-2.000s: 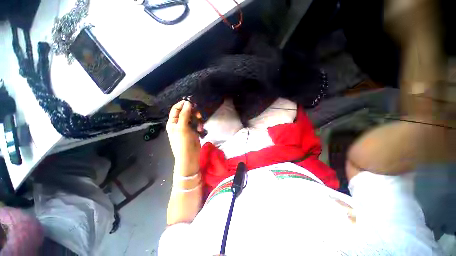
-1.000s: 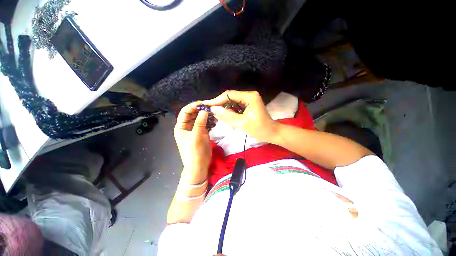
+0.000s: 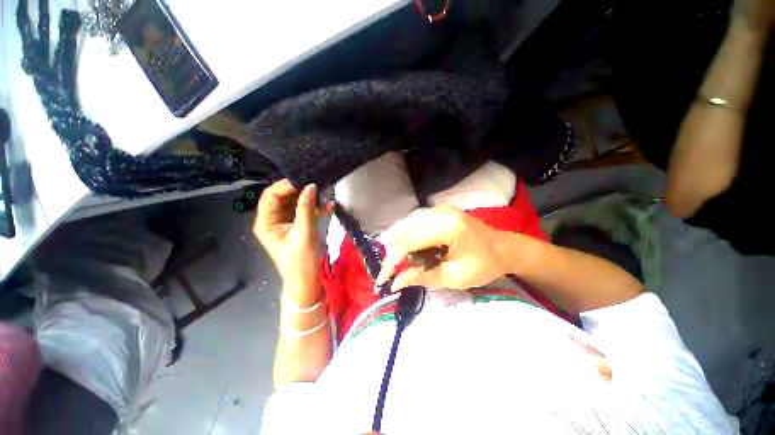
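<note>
The black nubby garment piece (image 3: 365, 115) lies over my lap and reaches toward the table. My left hand (image 3: 291, 223) pinches its edge at the near left corner. A narrow dark trim strip (image 3: 359, 238) runs from near my left fingers down to my right hand (image 3: 438, 253). My right fingers hold the strip's lower end close to my belly. A small dark thing shows in my right palm; I cannot tell what it is. No needle can be made out. Red cloth (image 3: 520, 219) lies across my lap under the work.
The white table (image 3: 255, 42) at upper left holds a smartphone (image 3: 170, 61), a silver-grey chain heap (image 3: 104, 19) and black glittering strands (image 3: 93, 157) hanging at its edge. An orange-red cord loop (image 3: 433, 8) is at the edge. Another person's arm (image 3: 714, 136) is at upper right.
My right hand has come away from my left fingers, down toward my belly, and the strip now shows stretched between them. My left hand has shifted slightly left. Another person's arm has appeared at upper right.
</note>
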